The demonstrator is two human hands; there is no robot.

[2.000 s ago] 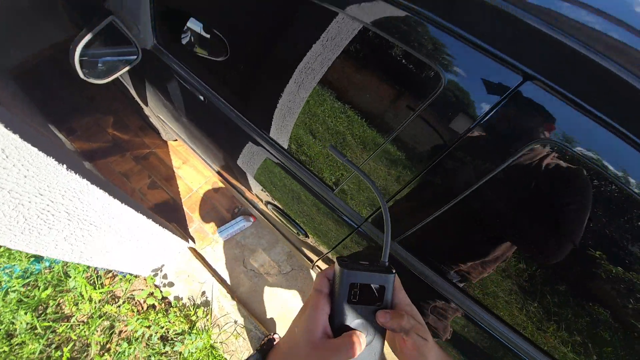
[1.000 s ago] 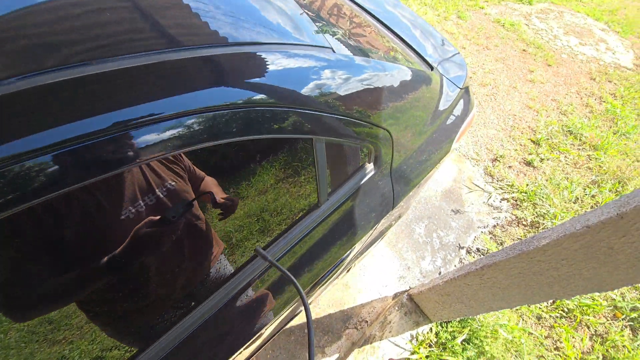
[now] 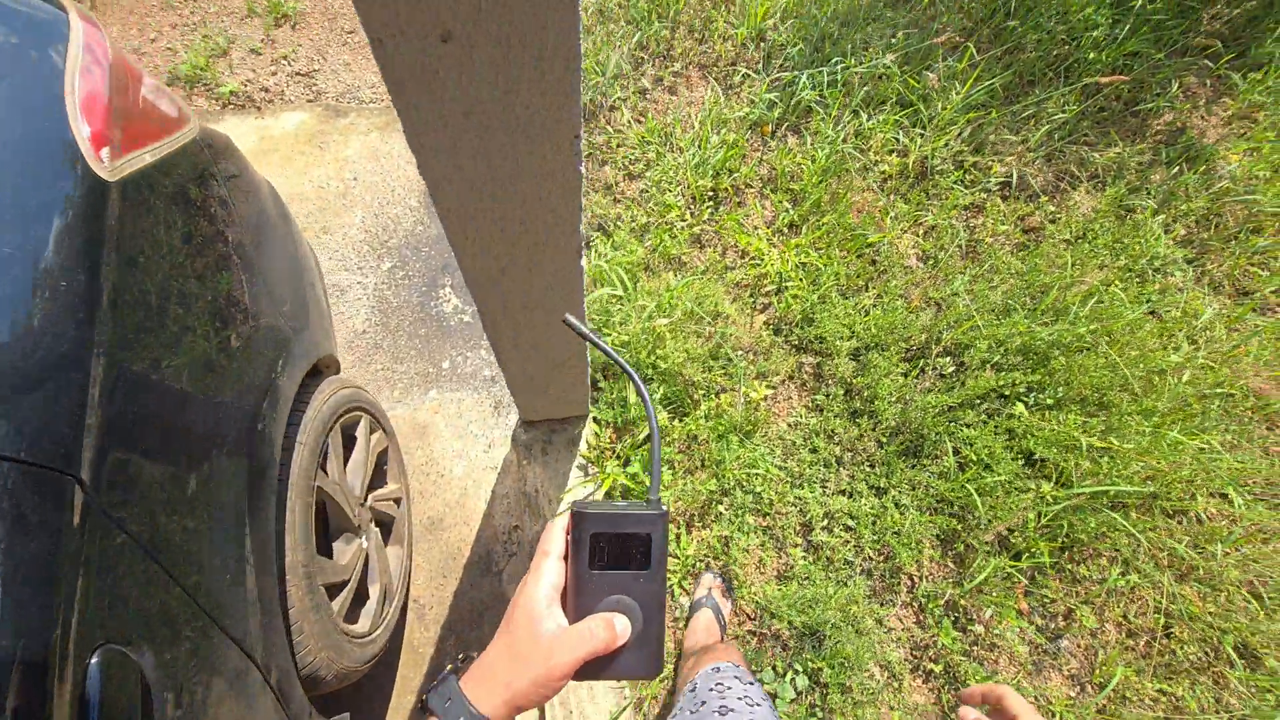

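Note:
My left hand (image 3: 550, 620) holds a black portable air pump (image 3: 618, 590) upright near the bottom middle, its thumb on the round button pad below a small dark display. A thin black hose (image 3: 642, 400) rises from the pump's top and curves left to its free end, in front of a pillar's edge. At the bottom right edge, only the fingers of my right hand (image 3: 995, 702) show, apart from the pump; I see nothing in them. Left of the pump is the rear wheel (image 3: 350, 535) of a black car (image 3: 190, 400), with a spoked rim and dusty tire.
A tapering grey pillar (image 3: 500, 200) stands on the concrete (image 3: 400, 290) between the car and the grass (image 3: 950, 350). The car's red tail light (image 3: 130, 100) is at upper left. My sandalled foot (image 3: 710, 600) is on the grass beside the concrete edge.
The view has swung from the car's side windows to its rear wheel and the grass. Two seconds ago both hands were on the pump; now the left alone holds it and the right is away from it.

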